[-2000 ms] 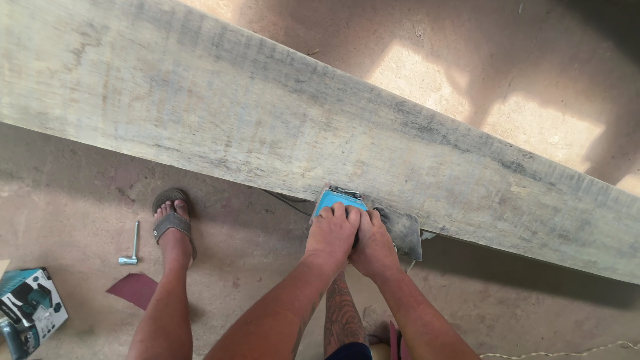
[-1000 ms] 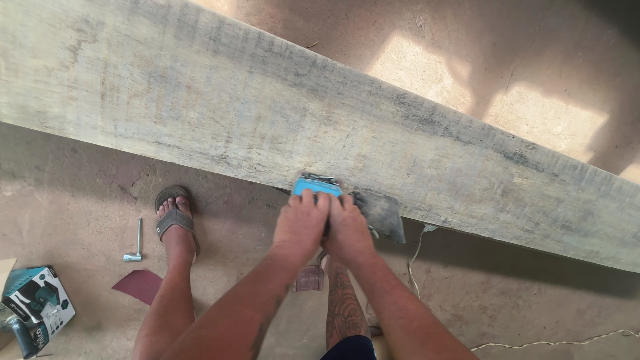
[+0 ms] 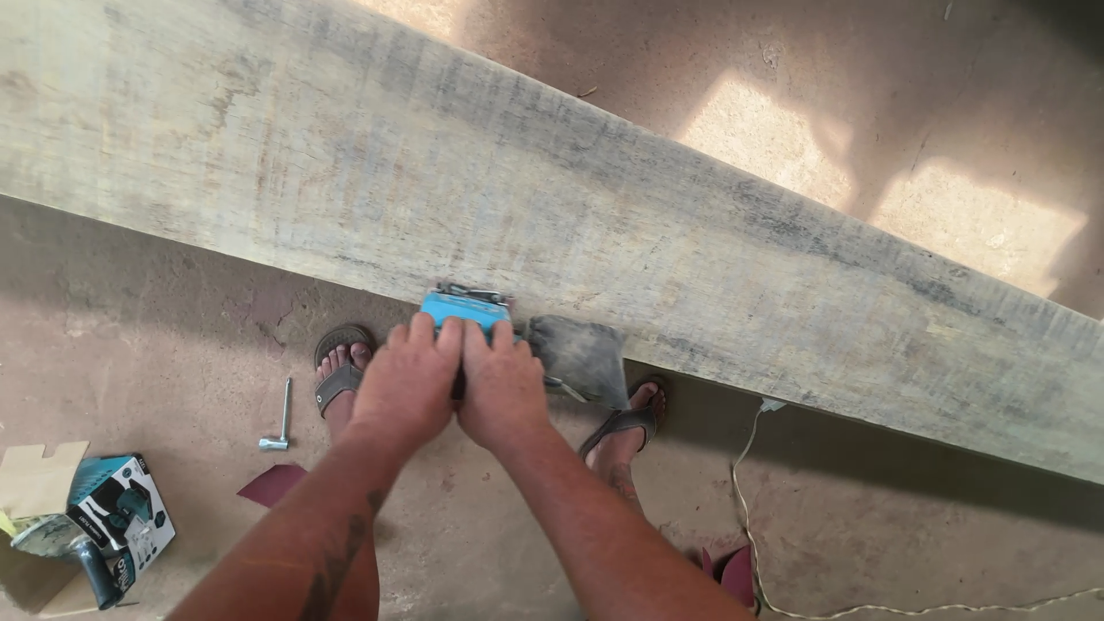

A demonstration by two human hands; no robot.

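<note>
A blue electric sheet sander [image 3: 467, 310] rests on the near edge of a long, wide wooden plank [image 3: 604, 233], whose surface is grey and worn. My left hand [image 3: 407, 371] is closed over the sander's left side, and my right hand [image 3: 502, 379] grips it from the right, thumbs side by side. The hands hide most of the tool's body. From its right side a dusty grey dust bag [image 3: 580, 358] sticks out over the plank's edge.
A socket wrench [image 3: 280, 418], a piece of dark red sandpaper [image 3: 272, 485] and an opened tool box [image 3: 129, 509] lie on the floor at left. At right a pale cord [image 3: 746, 517] runs from a connector [image 3: 772, 404] under the plank. My sandalled feet stand below the plank's edge.
Both hands and the sander have moved left along the plank's near edge. My right foot now shows beside the dust bag, and more of the pale cord is in sight than two seconds ago.
</note>
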